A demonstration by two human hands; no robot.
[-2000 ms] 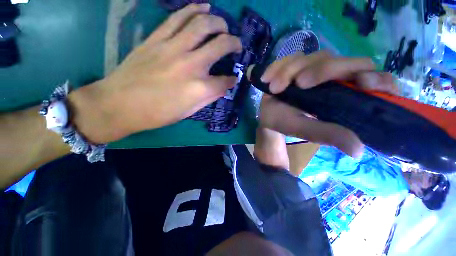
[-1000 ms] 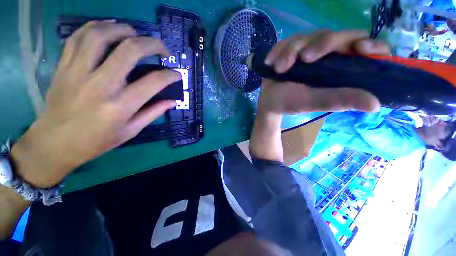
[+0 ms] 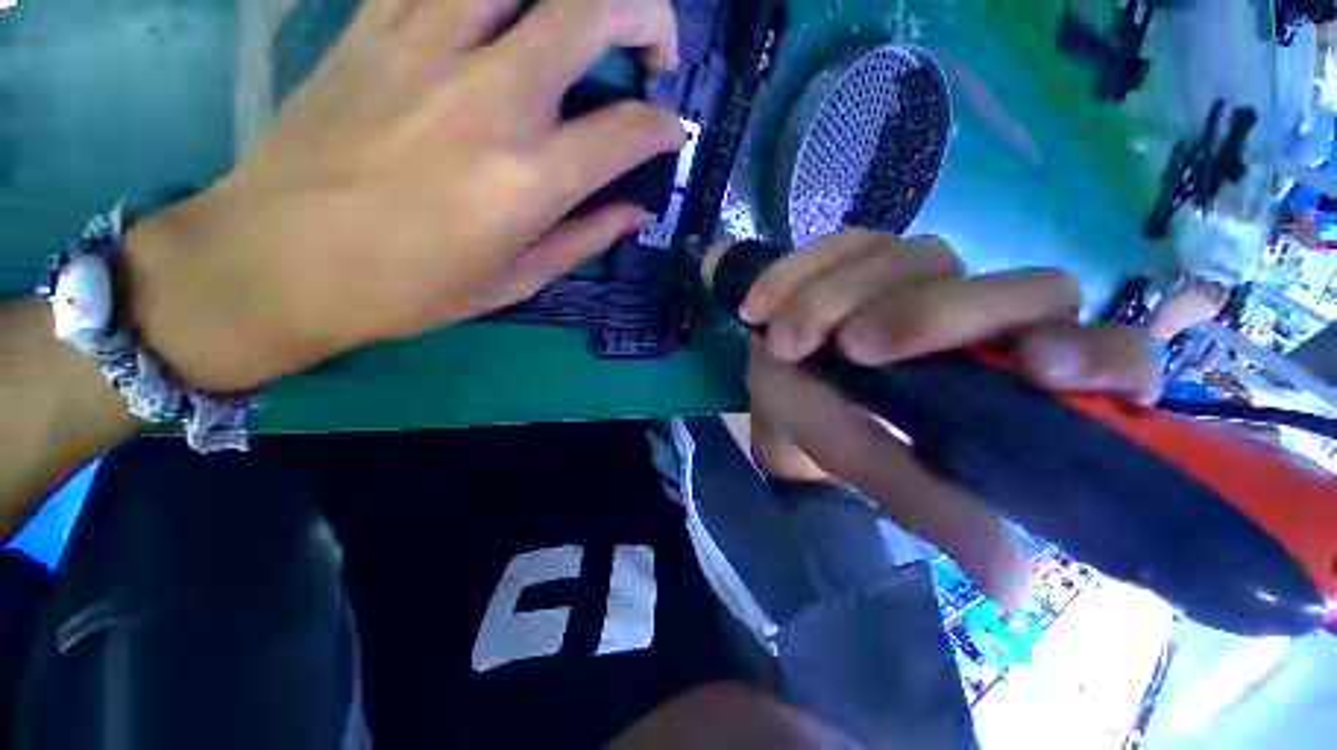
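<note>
A black plastic frame (image 3: 645, 303) lies on the dark green bench, partly hidden under my left hand. My left hand (image 3: 484, 161) holds a small black bracket part with a white notched end (image 3: 679, 183) against the frame. My right hand (image 3: 909, 322) grips the black and orange-red electric screwdriver (image 3: 1026, 440). Its tip is at the frame's right edge, beside the white end. The thin bit is hard to make out. The round screw tray (image 3: 868, 144), partly filled with dark screws, lies just beyond the screwdriver tip.
Black frames (image 3: 1202, 164) lie on the brighter green strip at the upper right. The bench's front edge (image 3: 513, 425) runs in front of my body. A thin black cable (image 3: 1246, 412) is at the right. Part of another person's hand (image 3: 1185, 308) shows at the right.
From one second ago, the screwdriver tip has gone from over the screw tray to the frame's edge beside the white end. My left hand still holds the bracket part.
</note>
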